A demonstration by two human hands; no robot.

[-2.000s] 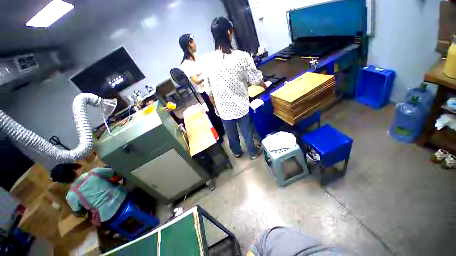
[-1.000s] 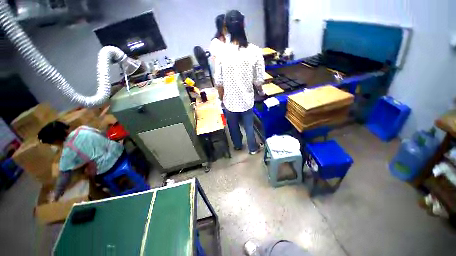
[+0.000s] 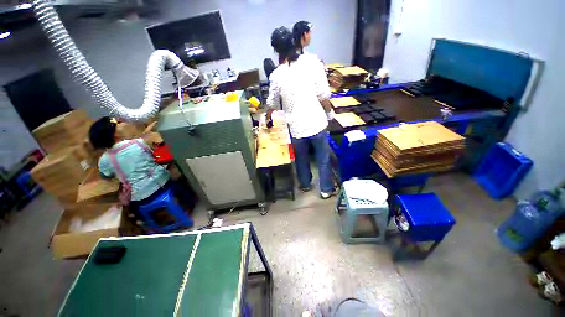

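Neither of my hands is in the picture. Nearest in front is a green-topped worktable (image 3: pixel 218 272) with a pale dividing strip and dark metal legs. A small black block (image 3: pixel 110 254) lies near its far left edge. A grey rounded shape, perhaps my clothed leg, shows at the bottom edge. Beyond the table stands a grey-green cabinet machine (image 3: pixel 224 179). Beside it is a narrow side table (image 3: pixel 274 153) with tan sheets. A thick stack of brown board sheets (image 3: pixel 421 148) stands by the long blue flatbed machine (image 3: pixel 474 71), whose bed holds dark flat pieces.
Two people stand at the flatbed; another sits on a blue stool (image 3: pixel 162 207) by cartons (image 3: pixel 59 167). An open carton (image 3: pixel 83 241) holds white material. A grey-green stool (image 3: pixel 363 213), blue stool (image 3: pixel 424 213), blue bin (image 3: pixel 505 170) and water jug (image 3: pixel 526 223) are on the floor.
My view has levelled and swung right, and the green table shows more fully. The seated person has leaned over the open carton and sat up again. My hands show in no frame.
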